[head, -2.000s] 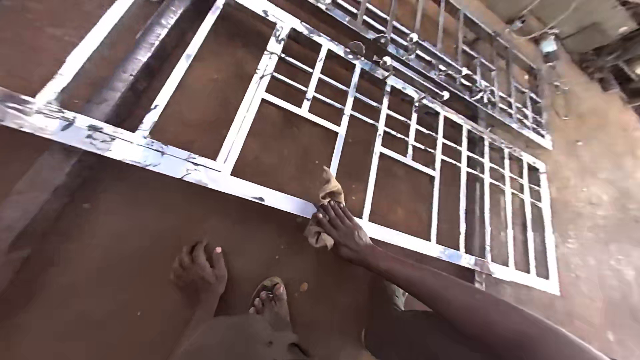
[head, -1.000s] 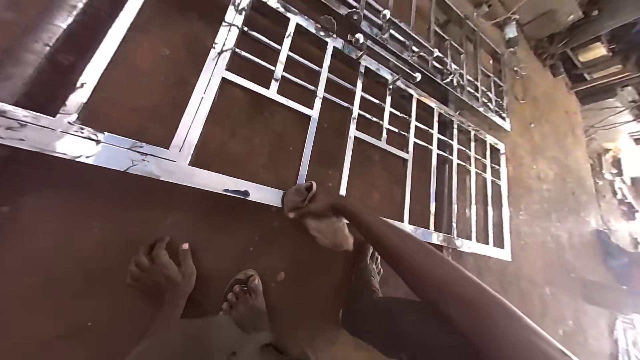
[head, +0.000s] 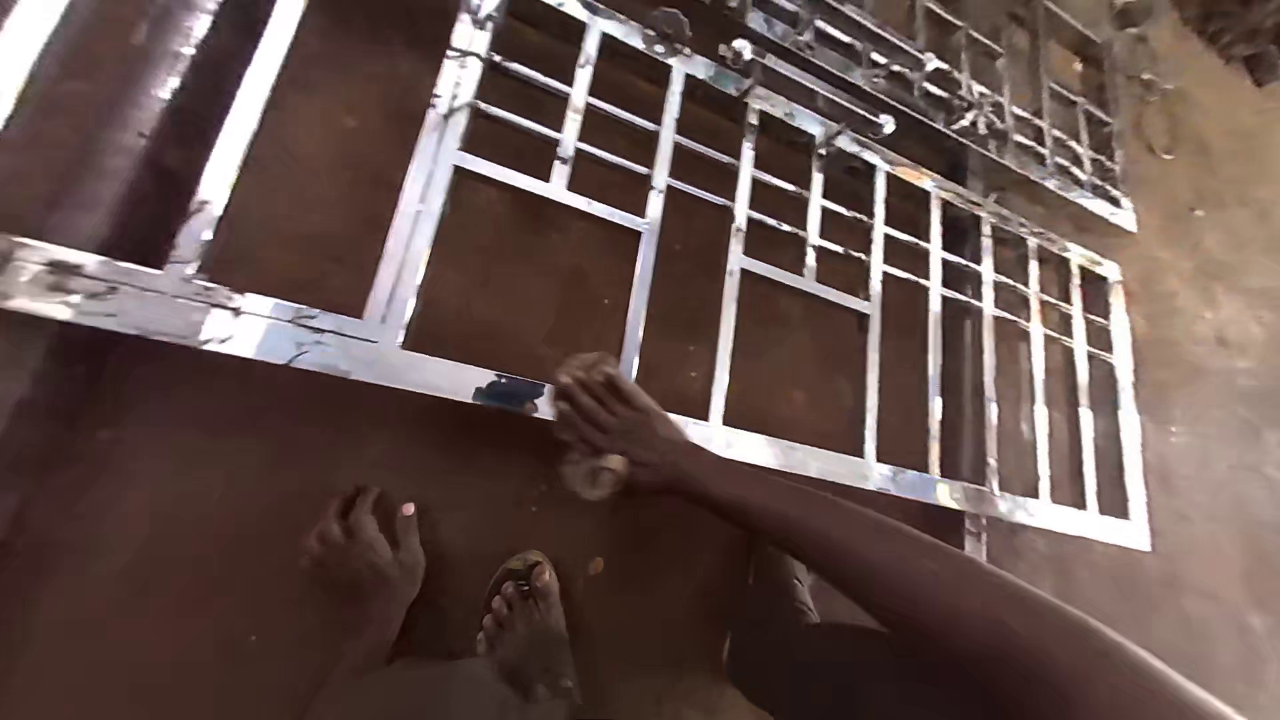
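A welded metal grille frame (head: pixel 800 452) with upright bars lies across the view above reddish-brown ground. My right hand (head: pixel 622 425) presses a crumpled tan piece, probably sandpaper or cloth (head: pixel 594 476), against the frame's near rail. Part of the piece sticks out below the palm and part past the fingertips. Just left of those fingers, a dark patch (head: pixel 508 392) marks the rail. My left hand (head: pixel 370 545) hangs below the rail with its fingers apart, holding nothing and touching no part of the frame.
A second metal grille (head: pixel 1040 150) lies beyond the first, at the upper right. A dark metal beam (head: pixel 150 130) passes under the frame at the left. My sandaled foot (head: pixel 527 620) is near the bottom centre, on bare ground (head: pixel 200 480).
One second ago my right hand was bunched around the tan piece at the rail; now it lies flatter over it. My left hand stays low and free.
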